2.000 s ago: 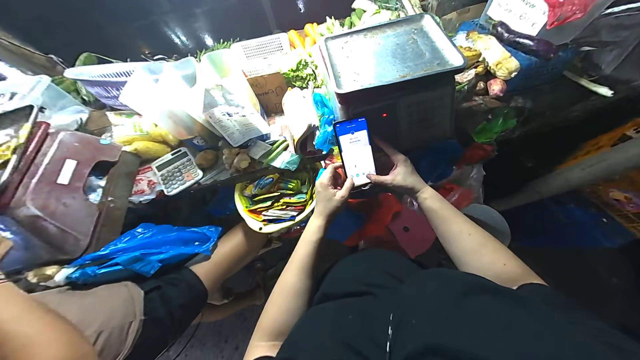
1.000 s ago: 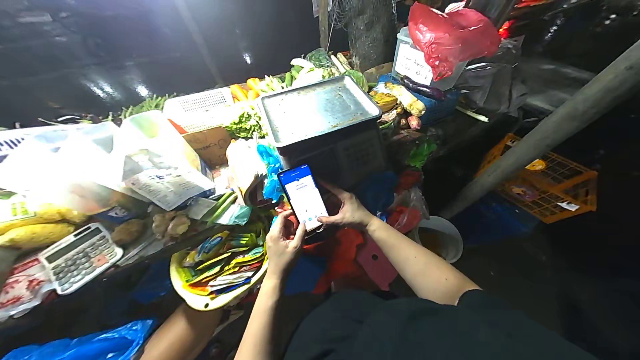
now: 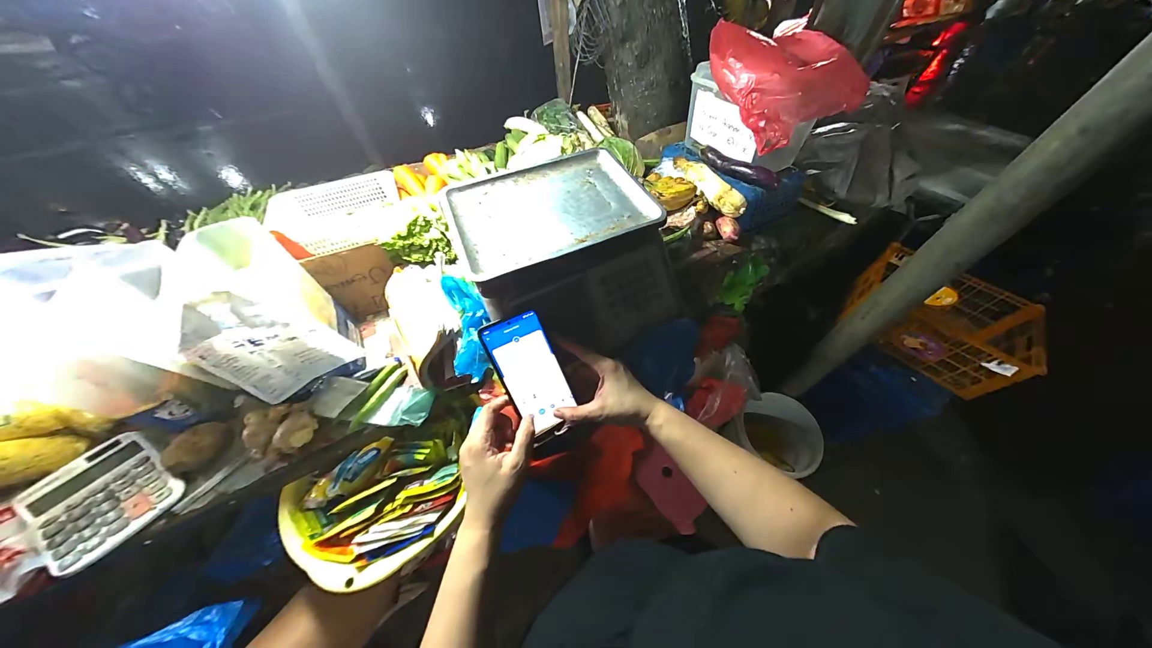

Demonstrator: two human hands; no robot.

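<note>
Both my hands hold a smartphone (image 3: 529, 369) upright in front of the weighing scale, its screen lit white with a blue top bar. My left hand (image 3: 495, 454) grips its lower left edge, the thumb near the bottom of the screen. On the lower right, my right hand (image 3: 610, 391) supports it, thumb at the screen's corner, its other fingers partly hidden behind. The metal tray of the scale (image 3: 553, 211) lies just beyond the phone. A yellow basin (image 3: 337, 576) full of colourful sachets is left of my left hand.
A calculator (image 3: 97, 504), ginger (image 3: 279, 430) and clear plastic containers (image 3: 238, 306) stand left. Vegetables lie behind the scale. At right are a red plastic bag (image 3: 783, 76), a bucket (image 3: 810, 436), a slanted pole (image 3: 972, 211) and an orange crate (image 3: 972, 337). Another person's limb shows below the basin.
The view has turned to the right, bringing the pole and orange crate fully into sight. Both hands keep hold of the phone throughout.
</note>
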